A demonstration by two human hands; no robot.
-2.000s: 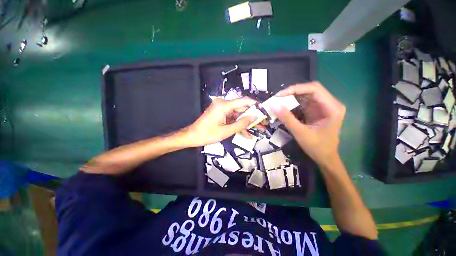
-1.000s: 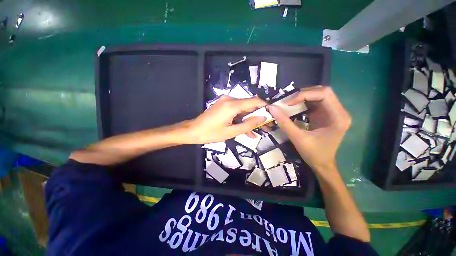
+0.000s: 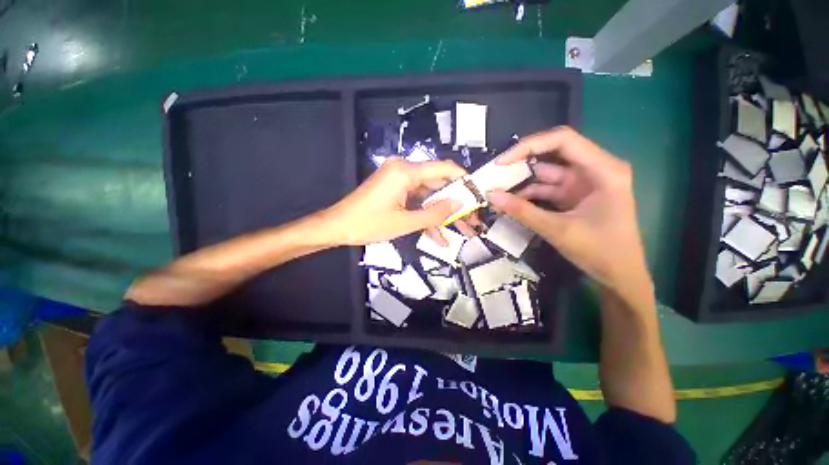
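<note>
A display module [image 3: 502, 176] of two white rectangles joined end to end is held slanting over the heap, with a small dark strip at its middle joint. My left hand [image 3: 393, 202] is bare and pinches its lower left panel, where a yellow edge shows. My right hand [image 3: 574, 195] is bare and grips the upper right panel, thumb near the joint. Below them, single panels [image 3: 390, 306] lie heaped in the right compartment of the divided black tray [image 3: 351, 209]. The fingertips under the module are partly hidden.
A neighbouring black tray heaped with similar panels [image 3: 751, 238] is at the right. A slanting grey metal upright [image 3: 654, 29] is bolted to the green bench [image 3: 73, 173] at the upper right. A module piece is cut off at the top edge.
The module is now turned so that its dark middle joint shows between my hands. My right thumb has shifted slightly on it. The whole view has moved a little.
</note>
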